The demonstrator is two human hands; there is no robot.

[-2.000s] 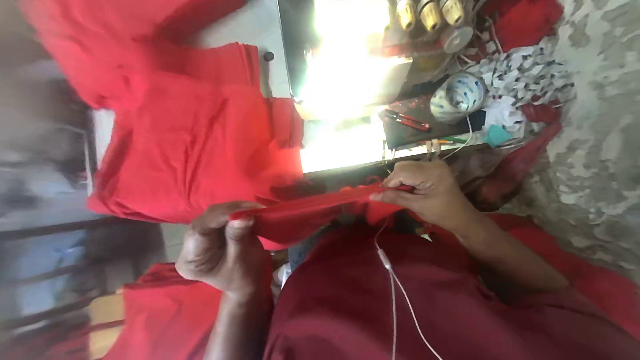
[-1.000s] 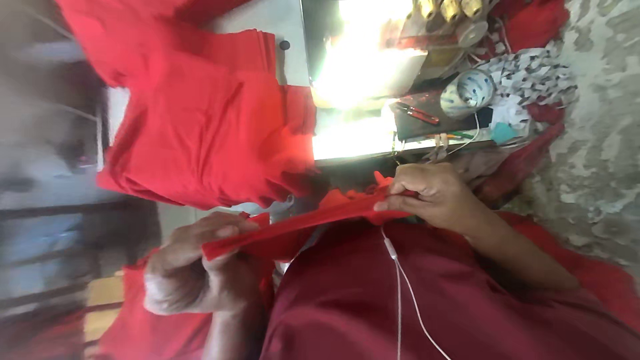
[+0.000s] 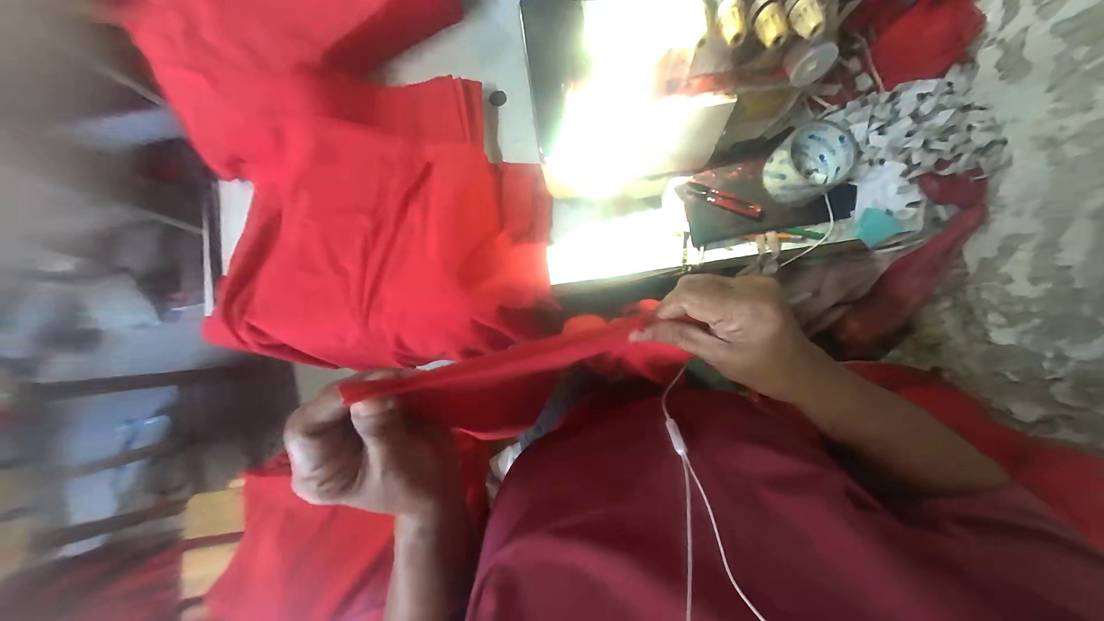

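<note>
A strip of red fabric is stretched between my two hands, above my lap. My left hand pinches its left end between thumb and fingers. At the right end, my right hand grips the fabric's edge, with bunched red cloth hanging below the fingers. A large pile of red fabric lies on the white table beyond my left hand. A white earphone cable hangs down over my dark red shirt.
Snips with red handles, a roll of tape and thread cones stand at the upper right, near pale scraps. A rough wall bounds the right. More red cloth lies at lower left.
My left hand moved left between the two earlier frames, with the strip's end still in it. Both hands keep hold of the red fabric.
</note>
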